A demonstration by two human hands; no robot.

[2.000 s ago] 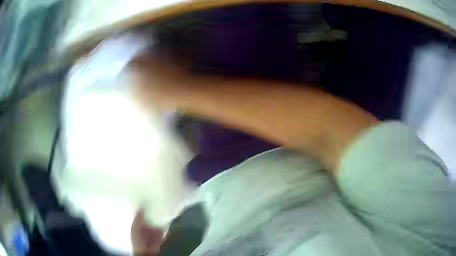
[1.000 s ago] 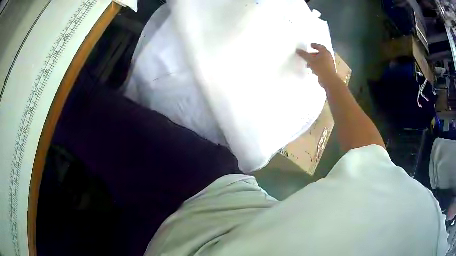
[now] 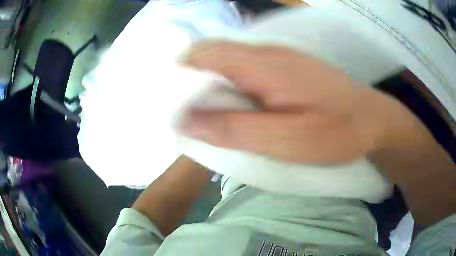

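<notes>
White fabric panels [image 3: 135, 100], overexposed and blurred, fill the middle and left of the view above my lap. My right hand [image 3: 280, 100] comes in from the right, large and blurred, close to the camera. Its thumb and fingers are closed around a fold of the white fabric. My left forearm rises from the lower left and goes behind the fabric. My left hand is hidden there, so its grip does not show.
The pale machine table [image 3: 400, 35] curves across the upper right, with a dark object [image 3: 425, 15] on it, too unclear to name. A dark chair-like object [image 3: 52, 70] stands on the floor at the left. Blue and purple items lie at the lower left.
The view has swung from the stacked fabric beside a cardboard box to the left side. My right hand has come close to the camera, gripping fabric; my left forearm now shows.
</notes>
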